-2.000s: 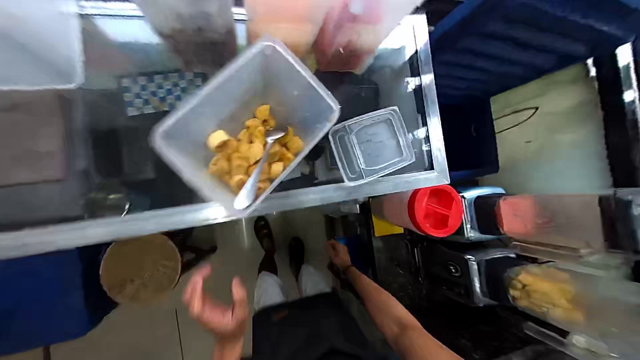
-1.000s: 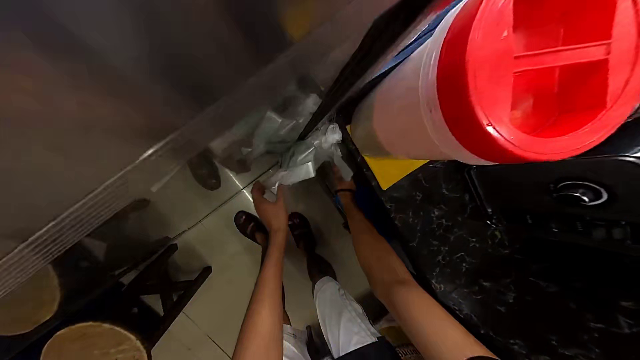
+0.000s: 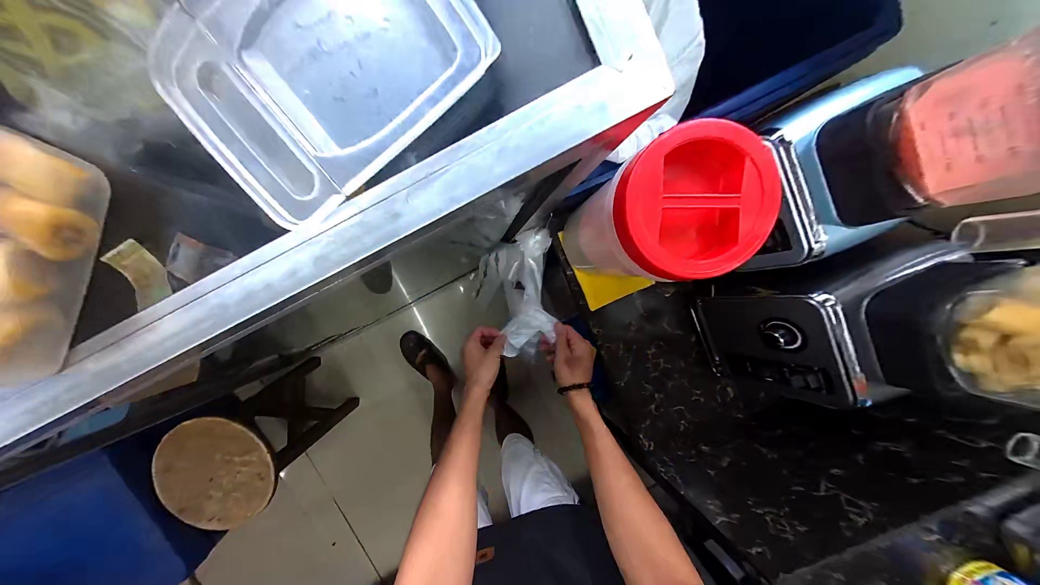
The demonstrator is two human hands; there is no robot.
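A thin, translucent plastic bag hangs low between the metal-edged counter and the dark marbled worktop. Its near edge is pinched by my left hand on one side and by my right hand, with a dark beaded bracelet at the wrist, on the other. The bag's upper part reaches up toward the counter corner, where a similar plastic shape shows, perhaps a reflection. Just right of and above my hands stands a clear canister with a red lid, and a yellow sheet lies beneath it.
A clear divided plastic container sits at the metal counter edge; a tub of yellowish food is at far left. Two blenders, one with pink contents, one with pale chunks, stand at right. A round stool is lower left.
Two seconds ago my left hand was empty with its fingers spread; now both hands hold the plastic bag's edge. The view has shifted greatly between frames.
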